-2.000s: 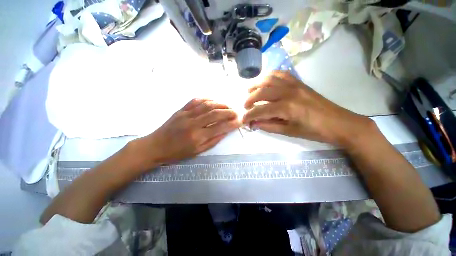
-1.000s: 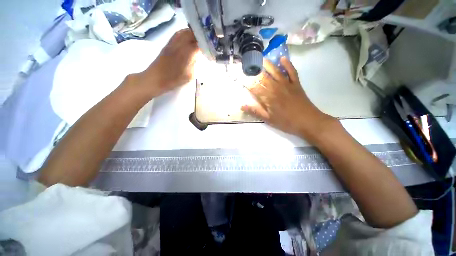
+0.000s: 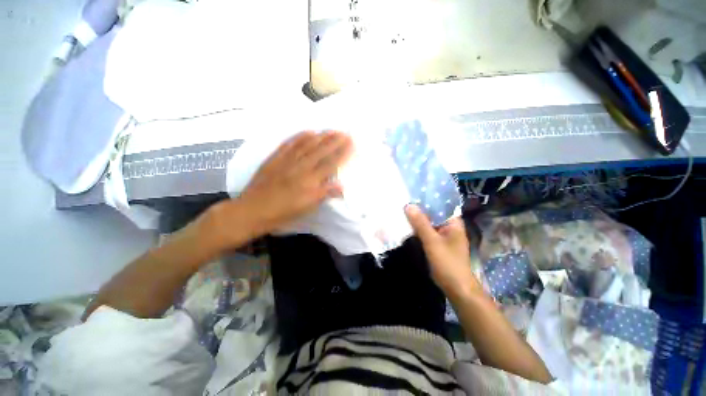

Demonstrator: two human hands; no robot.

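A white panel (image 3: 356, 186) lies over the table's front edge and hangs partly above the lap. A blue-grey print piece with white dots (image 3: 422, 166) is on its right side. My left hand (image 3: 306, 174) rests flat on the white panel, fingers a little apart. My right hand (image 3: 443, 236) pinches the lower right edge of the dotted piece, thumb on top. The panel's upper part is overexposed, so its outline there is hard to see.
White panels (image 3: 186, 62) and a lavender-looking panel (image 3: 73, 116) lie at left. The machine bed (image 3: 449, 39) is at the top. A grey ruler strip (image 3: 534, 128) runs along the front edge. A black tray (image 3: 631, 89) holds tools at right. Print bundles (image 3: 573, 263) hang below the table.
The view has tilted down, and the machine head is out of the picture. Both hands have moved from the needle area to the front edge, where the white panel with the dotted piece now shows.
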